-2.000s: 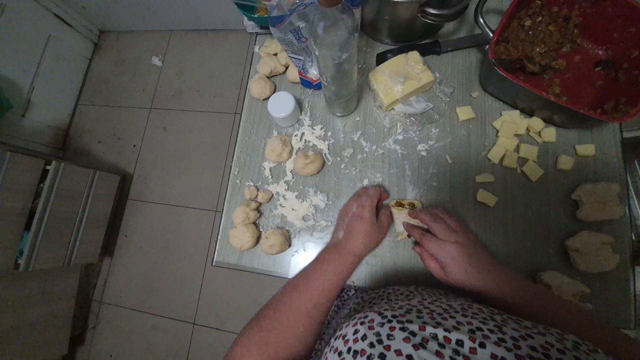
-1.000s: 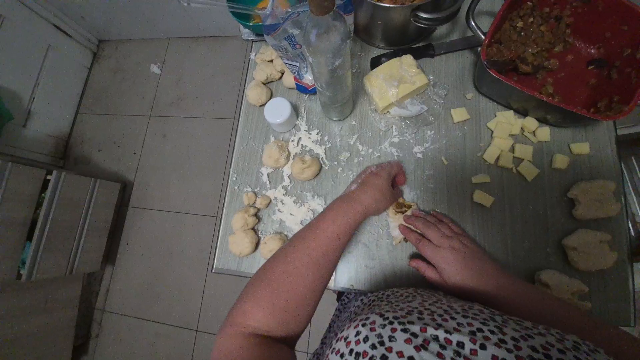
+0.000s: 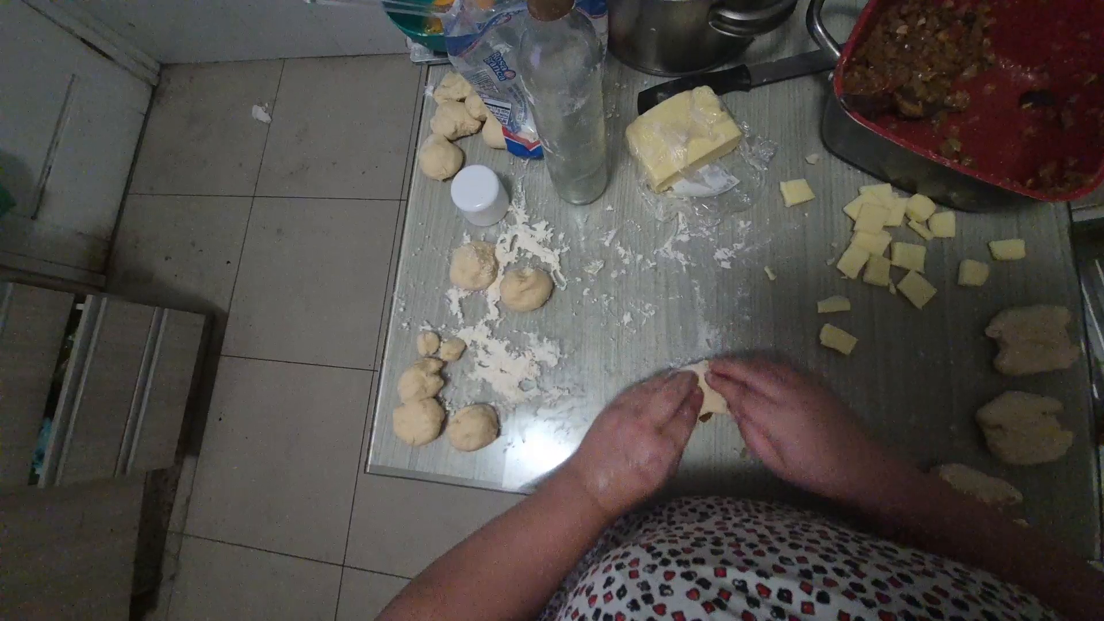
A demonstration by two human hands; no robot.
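Near the table's front edge, my left hand (image 3: 638, 435) and my right hand (image 3: 789, 423) pinch a small piece of filled dough (image 3: 711, 398) from both sides, and a bit of brown filling shows at its lower end. Dough balls (image 3: 420, 421) lie at the left, around patches of white flour (image 3: 509, 358). Beyond my right hand are thin pieces of cheese or butter (image 3: 873, 241). Folded dough pieces (image 3: 1025, 427) rest at the right, one partly hidden by my right forearm. A red-lined pan (image 3: 992, 103) at the top right holds a chopped brown filling.
A glass bottle (image 3: 565, 112) stands at the back beside a plastic bag (image 3: 496, 73) and a white cap (image 3: 479, 196). A yellow block (image 3: 683, 138) sits on plastic wrap, with a knife (image 3: 742, 79) behind it. A metal pot (image 3: 681, 30) is at the top.
My left hand has come down beside the dough piece, where one second ago it was above it. My right hand has shifted from lying over the dough to its right side.
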